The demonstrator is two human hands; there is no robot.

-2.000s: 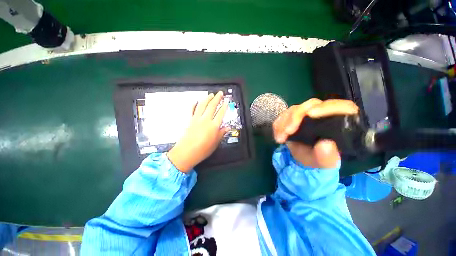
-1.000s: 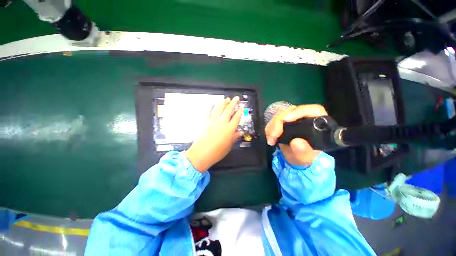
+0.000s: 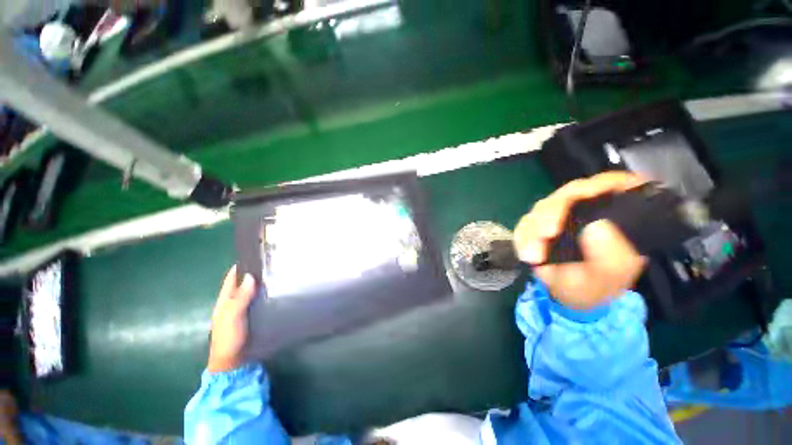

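A tablet assembly [image 3: 334,239] with a bright silver-white middle lies in a black tray [image 3: 347,328], tilted up toward the left rear. My left hand [image 3: 231,320] grips the tray's left edge, with the thumb on the rim. My right hand [image 3: 584,252] is shut on a black electric screwdriver [image 3: 630,217]. The screwdriver's dark tip points left over the round speckled screw dish [image 3: 495,275], right of the tray. Single screws are too small to tell. The right hand and tool are partly blurred.
A second tablet in a black tray [image 3: 564,148] lies at the right. Another tray [image 3: 73,317] is at the far left. A white post [image 3: 113,130] crosses the upper left. A white rail [image 3: 499,156] borders a green belt [image 3: 365,148]. Part of a person's hand [image 3: 9,419] shows lower left.
My left hand has moved from the board end to the tray's left edge. The tray is now turned. The screwdriver tip is now visible at the dish. The view has shifted, showing more belt.
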